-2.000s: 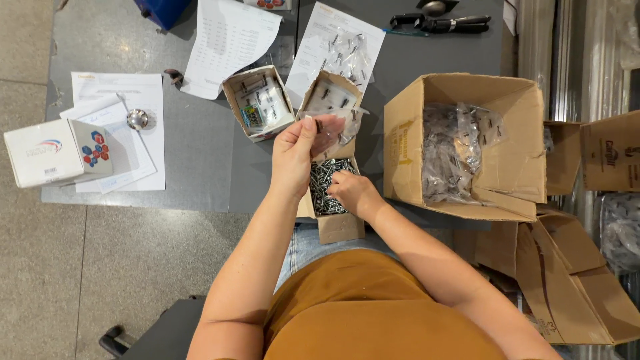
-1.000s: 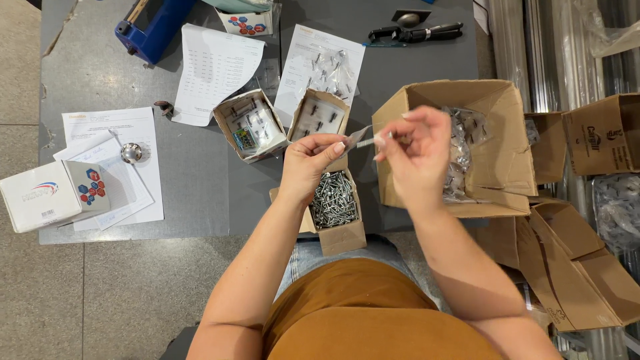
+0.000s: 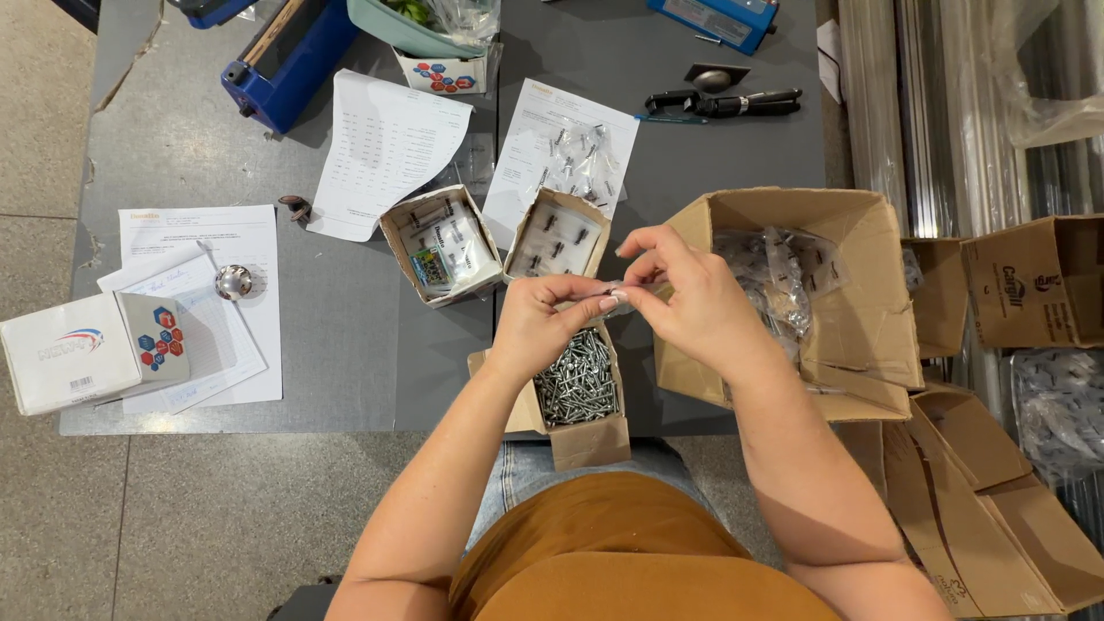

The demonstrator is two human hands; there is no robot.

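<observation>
My left hand (image 3: pixel 552 323) and my right hand (image 3: pixel 686 293) meet fingertip to fingertip, pinching a small clear plastic bag (image 3: pixel 634 296) between them. What the bag holds is hidden by the fingers. Below them, an open cardboard box is full of metal screws (image 3: pixel 576 379). Just above my left hand stands a small open box (image 3: pixel 520 267) with bagged dark small parts. Beside it on the left is another small box (image 3: pixel 399 226) holding small plastic bags, one with a green printed piece. A large cardboard box (image 3: pixel 854 341) with many filled clear bags stands right of my right hand.
Printed papers (image 3: pixel 379 164) lie across the grey table (image 3: pixel 345 345). A white carton (image 3: pixel 69 349) and a round metal part (image 3: pixel 233 282) rest at the left. Blue devices (image 3: pixel 289 69) and a black-handled tool (image 3: pixel 746 104) are at the back. More cardboard boxes (image 3: pixel 1026 285) stand at the right.
My right hand was in the screw box two seconds ago; it rose and now meets my left hand at the small bag. The view has shifted.
</observation>
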